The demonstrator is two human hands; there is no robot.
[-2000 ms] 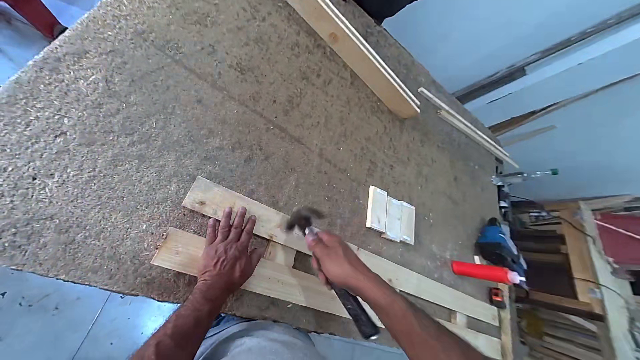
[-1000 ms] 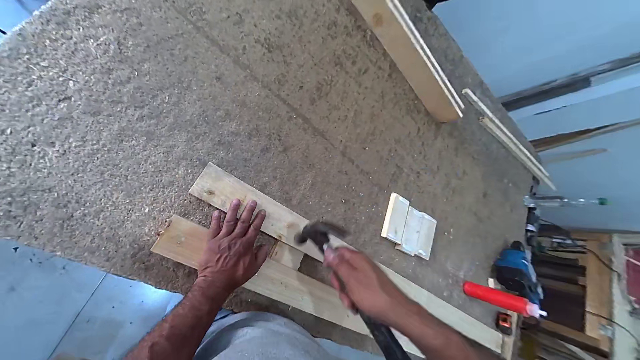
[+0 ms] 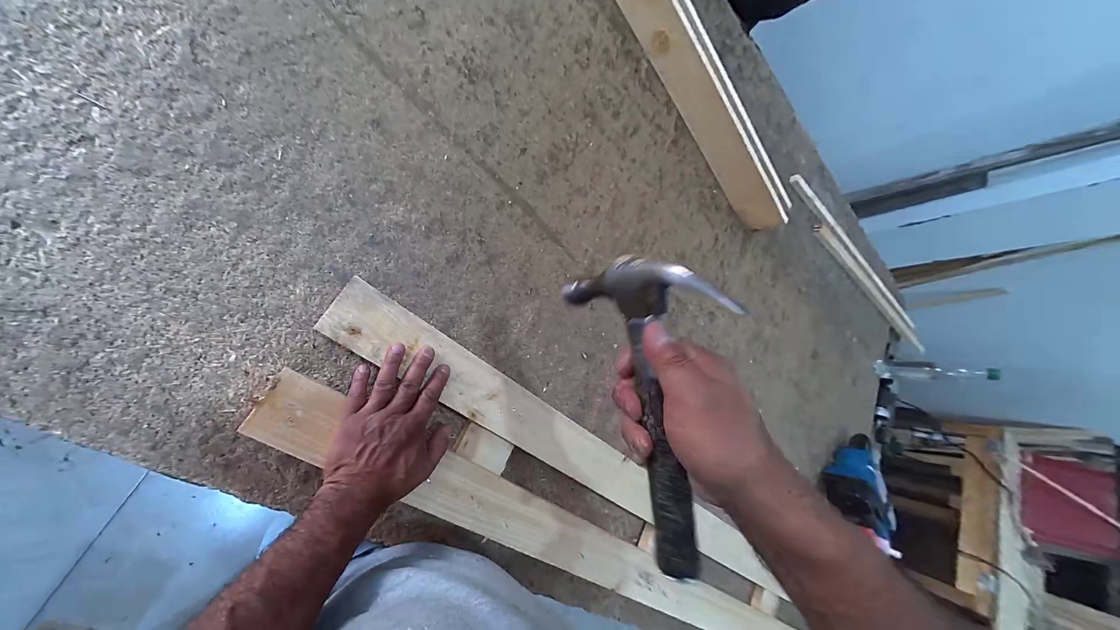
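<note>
Two long wooden slats lie side by side with short cross pieces between them, the upper slat (image 3: 542, 424) and the lower slat (image 3: 534, 534). My left hand (image 3: 389, 429) rests flat across both near their left ends, fingers apart. My right hand (image 3: 682, 411) grips the dark handle of a claw hammer (image 3: 643, 284), whose head is raised above the slats, its striking face to the left and claw to the right. One short wooden cross piece (image 3: 483, 448) shows in the gap just right of my left hand. No nail can be made out.
A stack of boards (image 3: 709, 114) lies at the worktable's (image 3: 262, 192) far side, with thin strips (image 3: 862, 262) beside it. A blue power tool (image 3: 859, 486) and a plastic bottle (image 3: 936, 372) are at the right. Wooden frames (image 3: 980, 516) stand beyond the table's edge.
My right hand has lifted the hammer away from the slats. The small joined wooden blocks and most of the red tube seen earlier are hidden behind my right hand and arm. My left hand stays on the slats.
</note>
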